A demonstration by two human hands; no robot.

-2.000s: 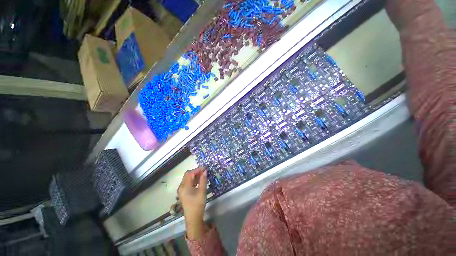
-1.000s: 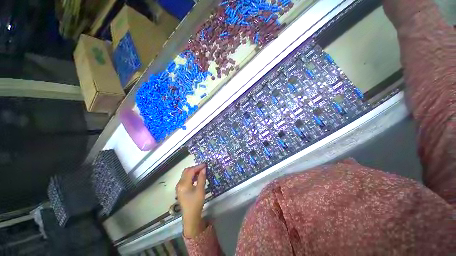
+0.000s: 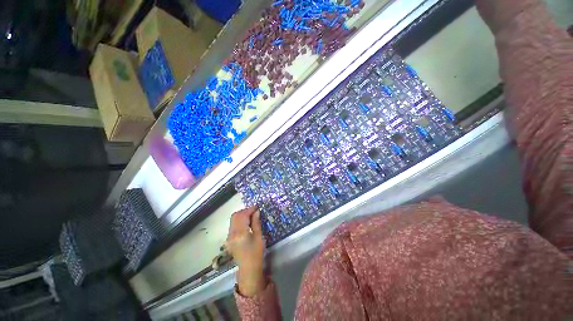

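Note:
The circuit board panel (image 3: 345,144) lies between the conveyor rails, with rows of small parts and several blue components on it. My left hand (image 3: 246,235) is at the panel's left end, fingertips bent together at its edge. Whether the fingers hold a small part cannot be told. My right hand is out of the picture; only the right sleeve (image 3: 534,113) shows at the right. Loose blue components (image 3: 204,128) and brown-red components (image 3: 270,53) lie heaped on the parts tray (image 3: 308,66) beyond the board.
A pink-purple bin (image 3: 171,163) stands at the left end of the blue pile. Dark board panels (image 3: 135,226) lean at the far left. Cardboard cartons (image 3: 120,94) stand behind the tray. The near white rail (image 3: 377,200) runs between the panel and my body.
My left hand has turned slightly and moved a little at the panel's left edge. The whole view has shifted slightly. The panel and loose parts look otherwise the same.

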